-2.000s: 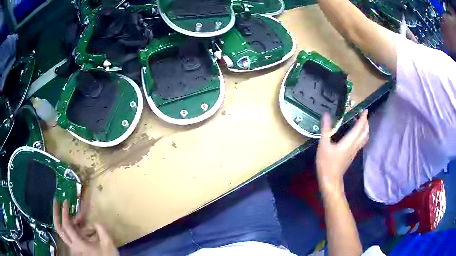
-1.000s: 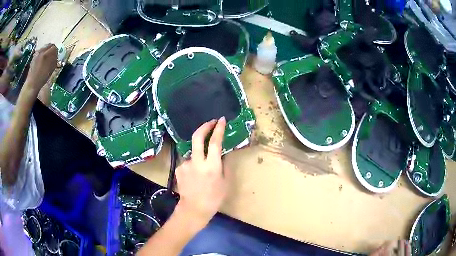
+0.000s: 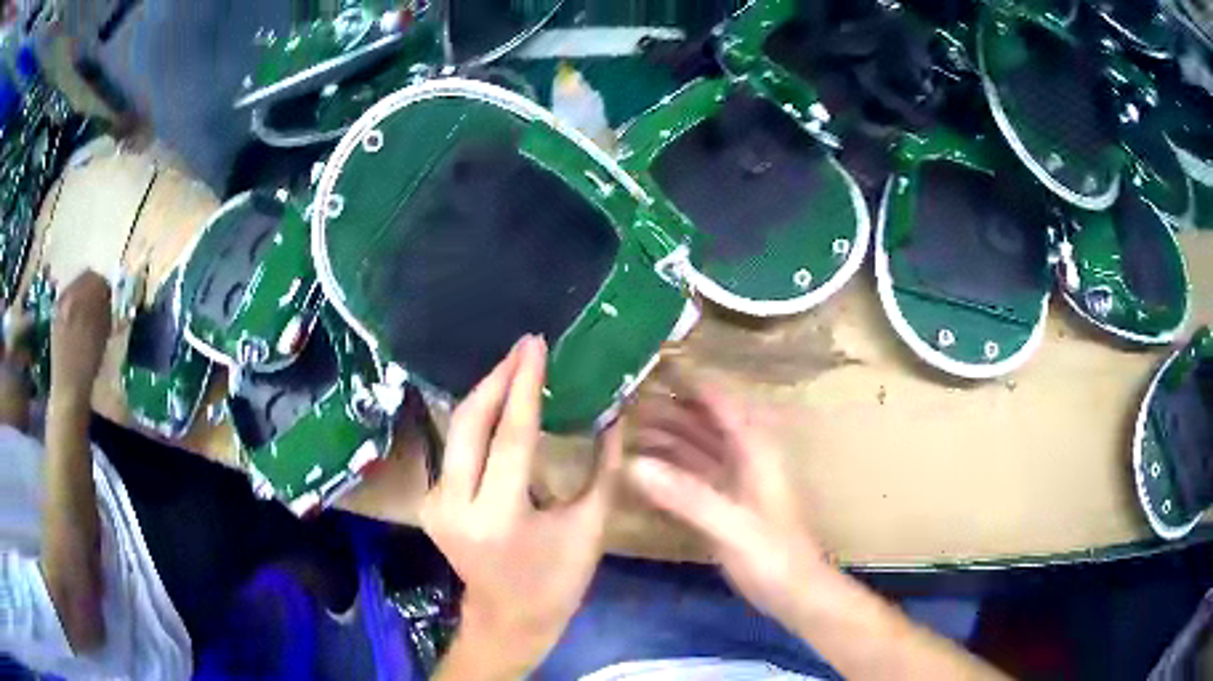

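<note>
A green car-shaped housing [image 3: 612, 333] with a silver-white rim and a dark recessed floor is in front of me, left of centre, rounded end away from me. It looks raised and overlaps the pieces behind it. My left hand [image 3: 519, 492] grips its near, squarer edge, fingers over the dark floor; the thumb's contact is partly hidden. My right hand [image 3: 718, 492] is blurred, just right of that edge, fingers apart and holding nothing visible.
More green housings lie behind and right, including one [image 3: 971, 313] and another at the right edge [image 3: 1177, 439]. Two [image 3: 313, 432] overlap at left. A glue bottle [image 3: 579, 100] stands behind. Another person's arm [image 3: 80, 466] is at far left; a blue crate [image 3: 306, 625] is below.
The view has shifted. The held housing has come closer and tilted, with my left hand still on it. My right hand has come in from the lower right to beside it.
</note>
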